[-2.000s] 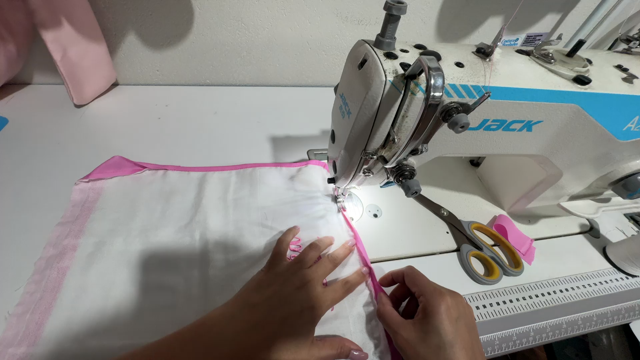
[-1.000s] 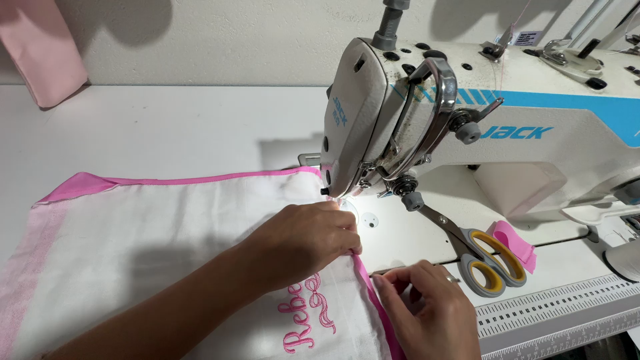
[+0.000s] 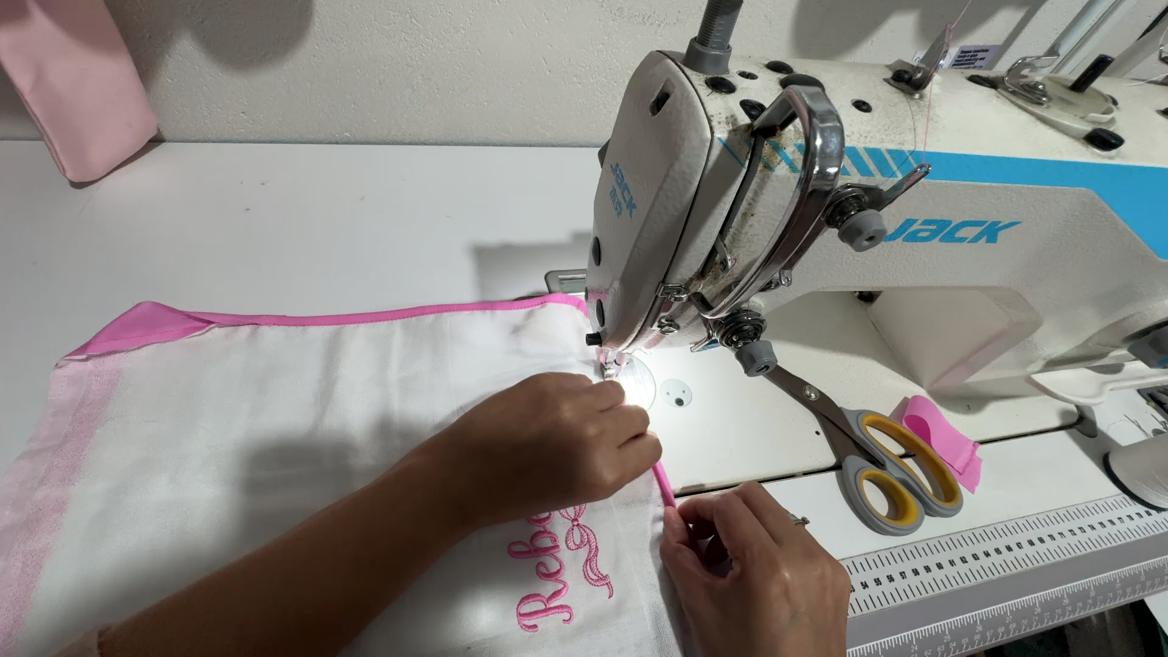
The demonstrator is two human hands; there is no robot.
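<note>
A white cloth (image 3: pixel 210 438) with pink binding (image 3: pixel 365 318) along its far edge and pink embroidery lies under the head of a Jack sewing machine (image 3: pixel 657 210). My left hand (image 3: pixel 557 438) is closed at the cloth's right edge, just in front of the presser foot (image 3: pixel 610 367); its fingertips are partly hidden. Nearer to me, my right hand (image 3: pixel 753 566) pinches the pink binding at the same edge between thumb and fingers. The needle is hard to make out in the lamp's glare.
Scissors (image 3: pixel 858 447) with grey and yellow handles lie right of my hands, beside a pink fabric scrap (image 3: pixel 944 443). Measuring scales (image 3: pixel 995 557) run along the table's front edge. A white thread cone (image 3: pixel 1141 465) stands far right. Pink material (image 3: pixel 82 100) is at the back left.
My left hand, spread flat on the cloth two seconds ago, has moved up toward the presser foot and closed at the edge. More of the embroidery shows. My right hand stays at the binding.
</note>
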